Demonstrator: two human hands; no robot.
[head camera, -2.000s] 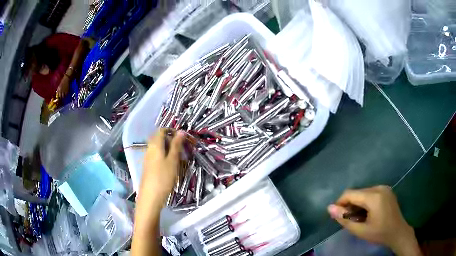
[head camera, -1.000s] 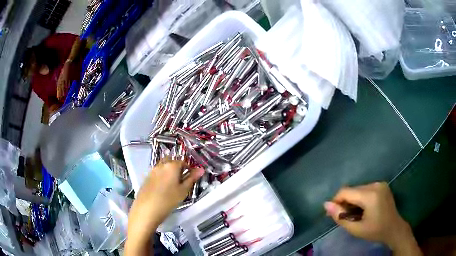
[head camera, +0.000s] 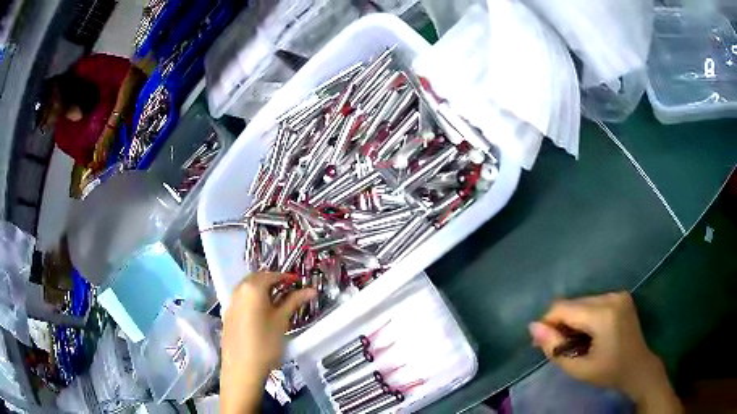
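A large white bin is heaped with jumbled silver metal tubes with red wires. My left hand is over the lower left part of the bin, its fingertips down among the tubes; whether it grips one is hidden. My right hand is at the lower right over the bench edge, its fingers closed around a dark, slim tool. A clear shallow packing box below the bin holds several tubes in a row on white foam, red wires pointing right.
White foam sheets lie over the bin's upper right side. A clear box stands at the far right on the green mat. A light blue pad and small clear box are at left. Another person sits beyond blue trays.
My left hand has moved down from the bin's left-middle to its lower left part. My right hand stays nearly in place with the dark tool.
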